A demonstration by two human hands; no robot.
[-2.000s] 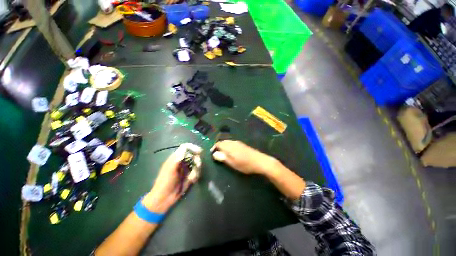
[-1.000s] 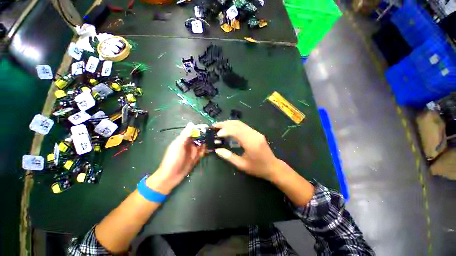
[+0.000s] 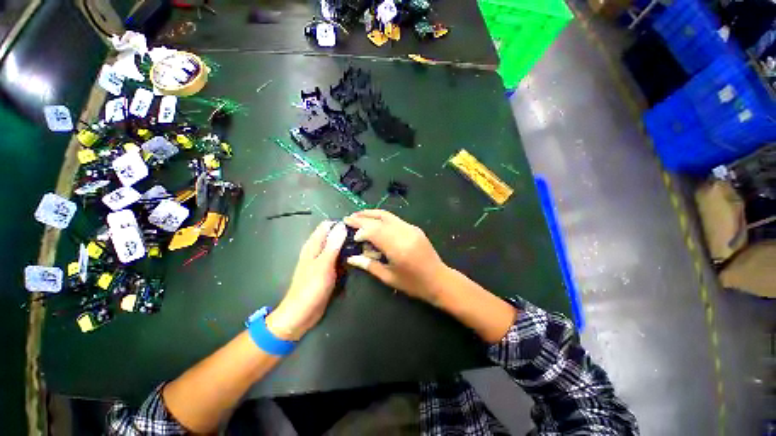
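My left hand [image 3: 316, 271] and my right hand [image 3: 396, 254] meet at the front middle of the dark green bench. Between their fingertips they hold a small black plastic bracket [image 3: 351, 244], mostly hidden by the fingers. A dark part shows under my left fingers; whether a circuit board is inside the bracket cannot be told. White coverings show on some fingertips. A loose pile of black brackets [image 3: 333, 128] lies beyond my hands, with two small black pieces nearer to me.
Wired modules with white pads [image 3: 126, 236] heap at left, beside a cream tape roll [image 3: 179, 73]. An orange-yellow strip [image 3: 481, 177] lies at right. Green strands [image 3: 319, 173] lie mid-bench. More modules [image 3: 383, 20] lie at the far end. Blue crates [image 3: 708, 111] stand across the aisle.
Two seconds ago my hands were apart; one second ago they came together with the black bracket between them. Now the fingers close tighter around it, covering the yellow and white bits seen before.
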